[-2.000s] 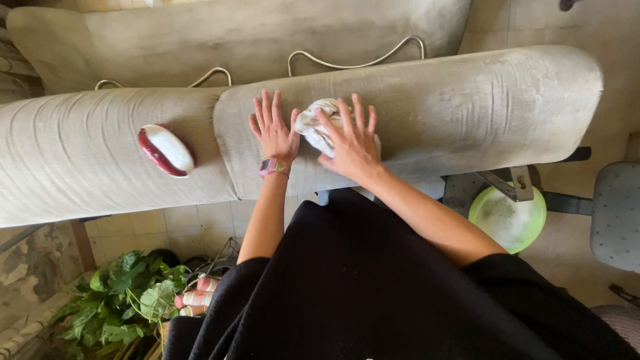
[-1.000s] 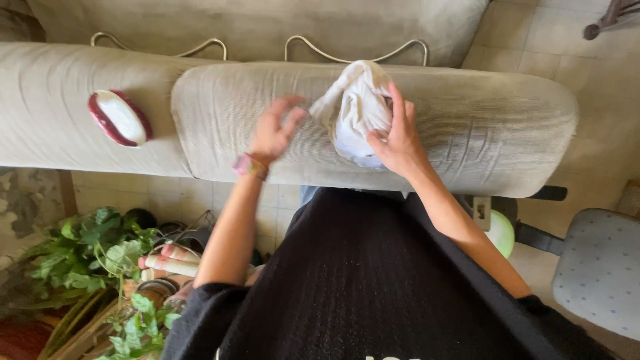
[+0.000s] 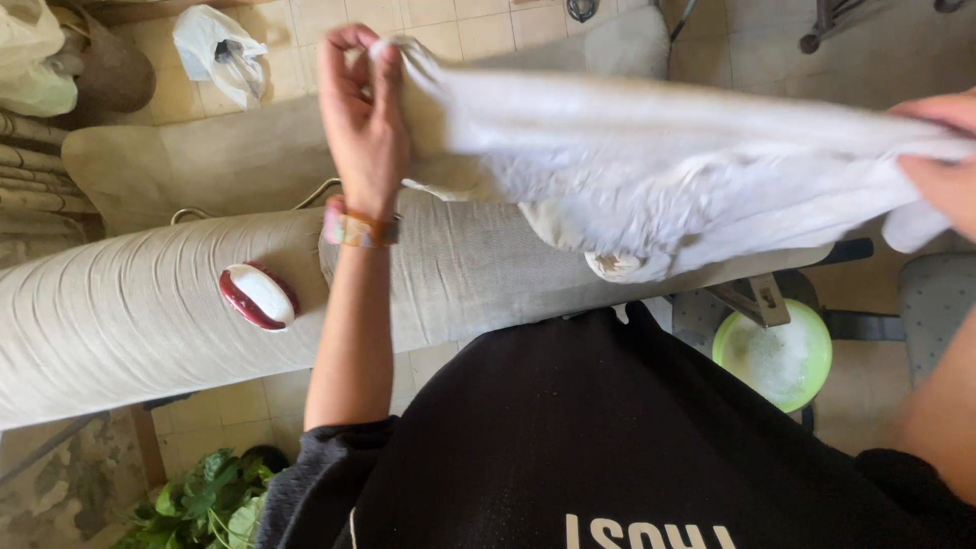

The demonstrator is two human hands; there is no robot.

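A white cloth (image 3: 656, 152) is stretched in the air between my hands, partly bunched along its lower edge and somewhat blurred. My left hand (image 3: 366, 114), with a watch at the wrist, pinches one corner of it. At the right edge of the view my right hand (image 3: 942, 156) grips the other end; part of this hand is cut off. Below the cloth lies the beige fabric cushion (image 3: 473, 267) of a sofa. A scrubbing brush (image 3: 261, 296) with a white and dark red back rests on the left part of the upholstery.
A green basin (image 3: 816, 358) of foamy water stands at the right, under a metal bracket (image 3: 768, 299). Beside it is a grey dotted chair seat (image 3: 934, 305). A leafy plant (image 3: 202, 492) is at the lower left, and a white plastic bag (image 3: 221, 53) lies on the tiled floor.
The cloth was bunched on the cushion under my right hand; now it is lifted and spread out between both hands. My left hand, empty before, has taken hold of a corner.
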